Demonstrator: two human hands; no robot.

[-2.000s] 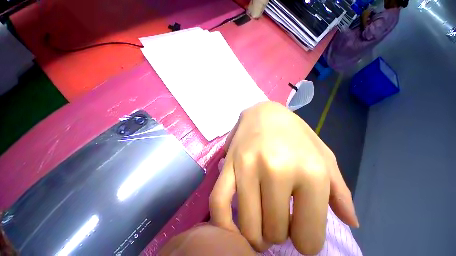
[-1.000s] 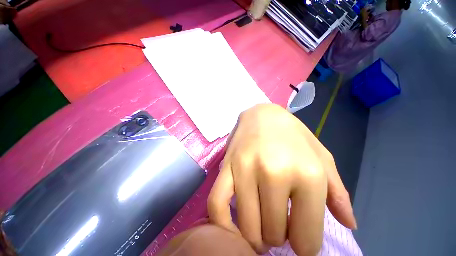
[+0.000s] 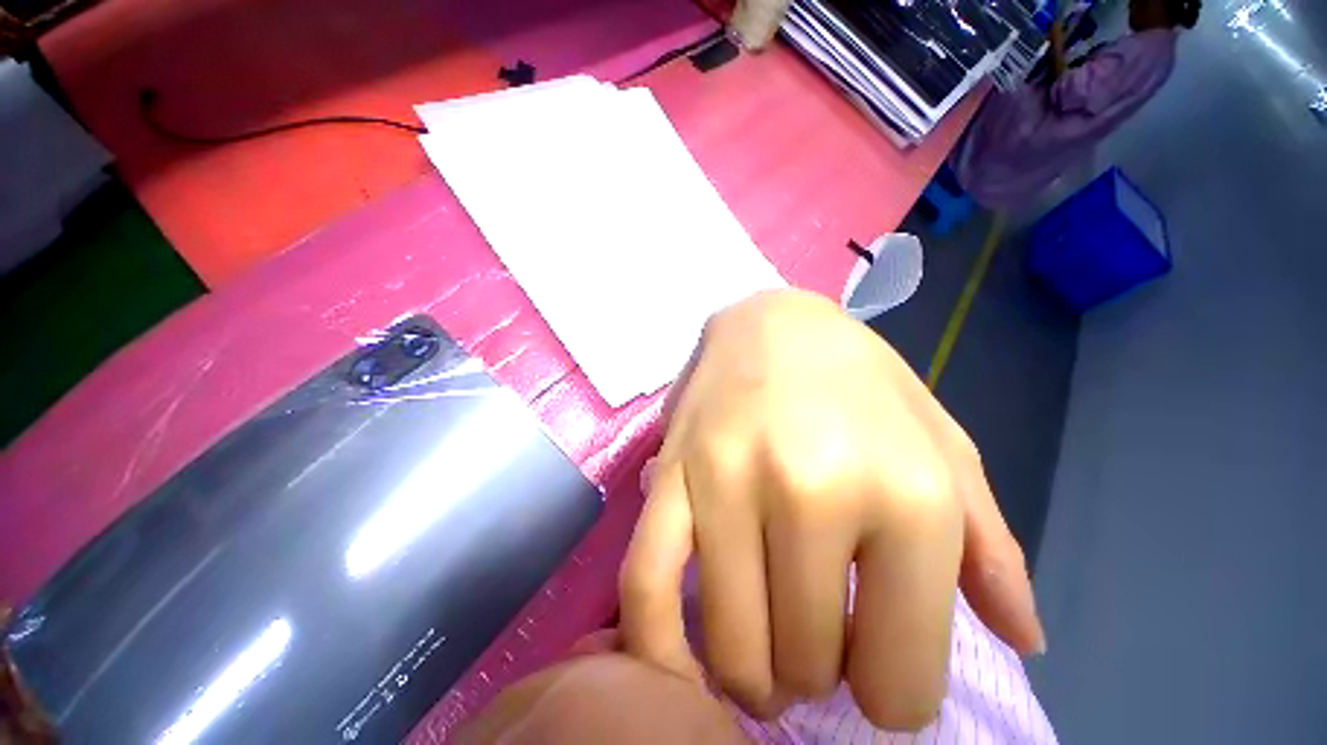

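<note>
A dark grey glossy tablet back cover point(image 3: 313, 546) lies at lower left, with two dark rings in its top corner, clear film creases and small white print. My right hand point(image 3: 822, 495) is right of it, back up, fingers pointing down and a little apart, with nothing seen in it. A rounded piece of skin point(image 3: 604, 706) is cut off at the bottom edge; I cannot tell whether it is my left hand or arm. A reddish-brown patch at the lower left edge touches the cover's end and is too cut off to name. A stack of white sheets point(image 3: 597, 240) lies behind.
Pink plastic-covered bench point(image 3: 277, 342), with a black cable point(image 3: 277, 131) across its orange area. Stacked black and white pieces point(image 3: 910, 66) and a beige cylinder point(image 3: 757, 22) are at the back. A white holder point(image 3: 888, 277) hangs at the bench edge. Beyond are a person point(image 3: 1077, 117) and a blue bin point(image 3: 1102, 240).
The view has shifted very slightly. My right hand and the cover keep nearly the same places. The person at the back has moved a little.
</note>
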